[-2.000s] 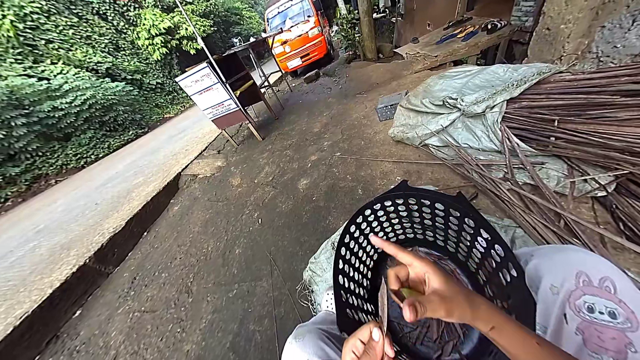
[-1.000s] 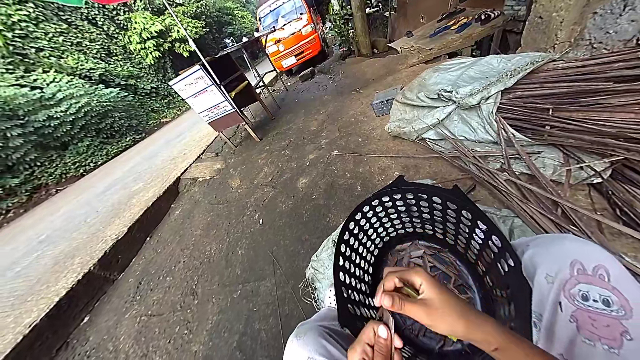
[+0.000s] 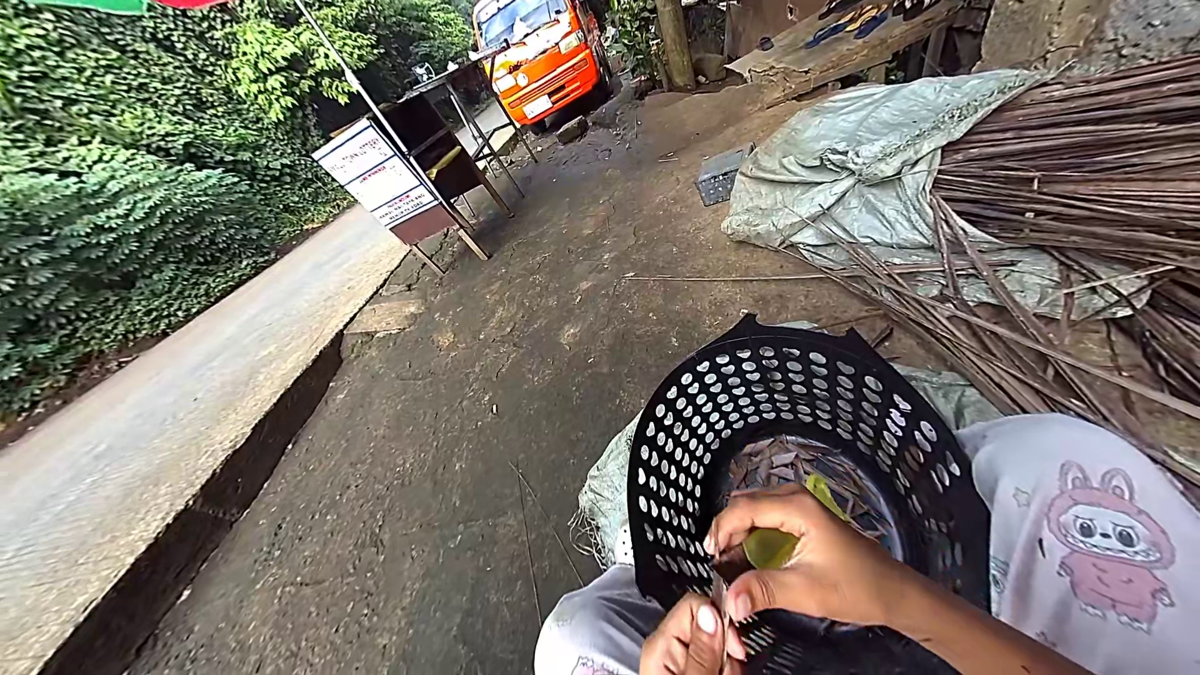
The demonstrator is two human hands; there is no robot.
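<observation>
A black plastic basket with round holes [image 3: 769, 370] stands between the knees, with many short brown pieces [image 3: 773, 464] of dry plant material at its bottom. Over its near side, my right hand [image 3: 811, 562] has thumb and fingers bent together, with a yellow-green object [image 3: 771, 547] partly hidden in its grasp; what it is cannot be told. Below it my left hand [image 3: 692, 637] pinches a thin brown strip [image 3: 720, 600] upright between thumb and finger. The right thumb lies at the strip's upper part. A further yellow bit [image 3: 825, 497] shows behind the right hand.
Long dry brown stalks [image 3: 1078, 178] lie on a pale green woven sack [image 3: 844, 169] at the right. A grey crate [image 3: 722, 176] stands beside it. Farther off are a sign board [image 3: 384, 178], an orange van [image 3: 544, 70] and a wooden platform [image 3: 844, 56]. A concrete road edge [image 3: 272, 403] runs along the left.
The right index finger, stretched out two seconds ago, is now bent in. The right hand has come down close to the left hand, which still holds a thin strip.
</observation>
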